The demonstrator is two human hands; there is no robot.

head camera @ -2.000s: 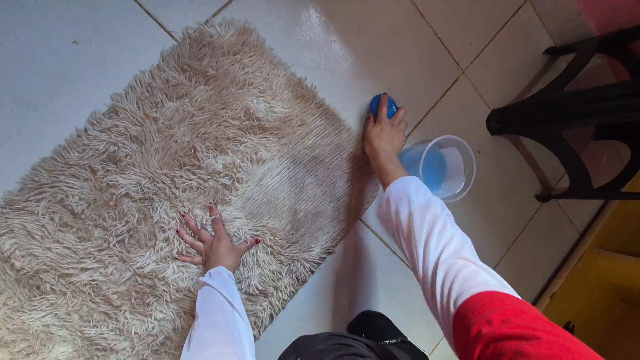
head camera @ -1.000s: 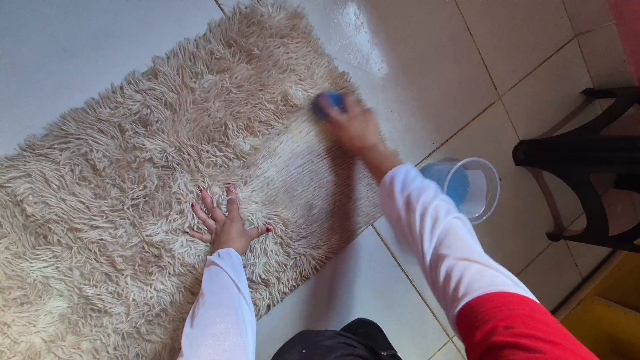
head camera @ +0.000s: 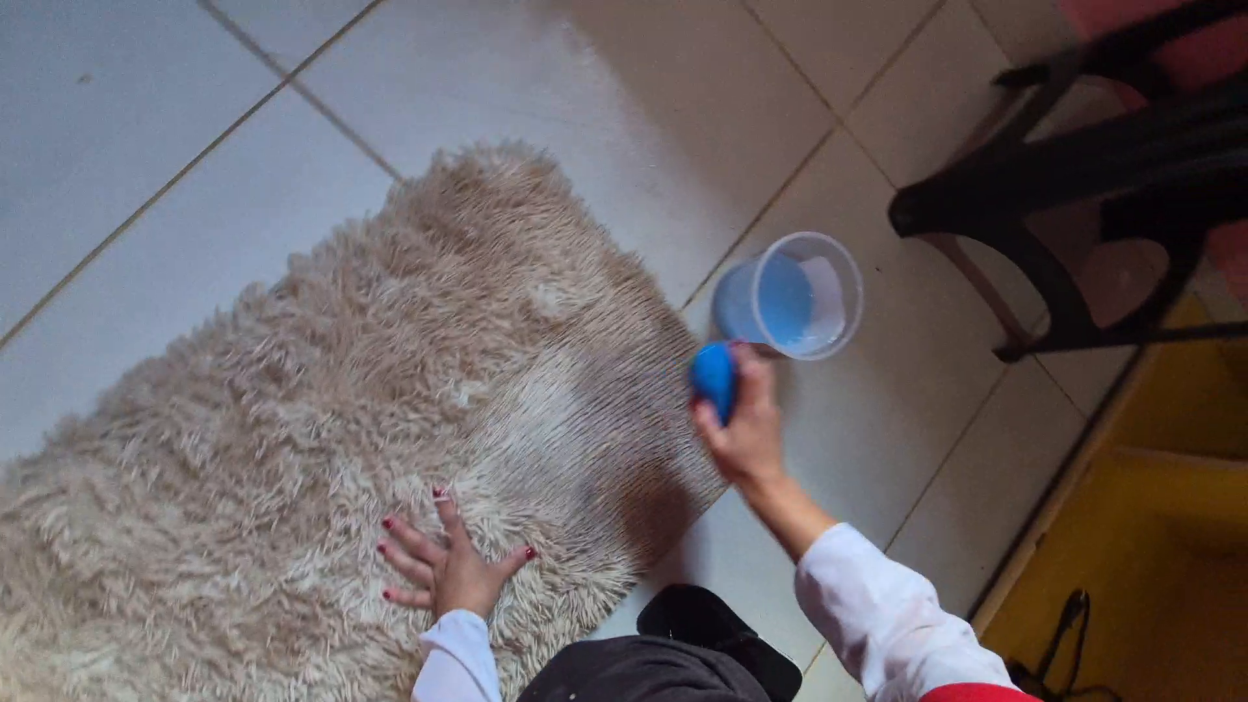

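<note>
A shaggy cream rug lies on the tiled floor, its pile flattened into fine lines near the right edge. My left hand rests on the pile with fingers spread, holding nothing. My right hand grips a blue handheld brush, its underside hidden, at the rug's right edge. Just beyond that hand stands a clear plastic tub with blue liquid inside.
A black plastic stool or chair stands on the tiles at upper right. At lower right is a yellow surface with a black cable. A black shoe is near the rug's lower edge.
My right hand has moved the blue brush from the flattened pile, where it was a second ago, to the rug's right edge near the tub. My left hand remains spread on the rug.
</note>
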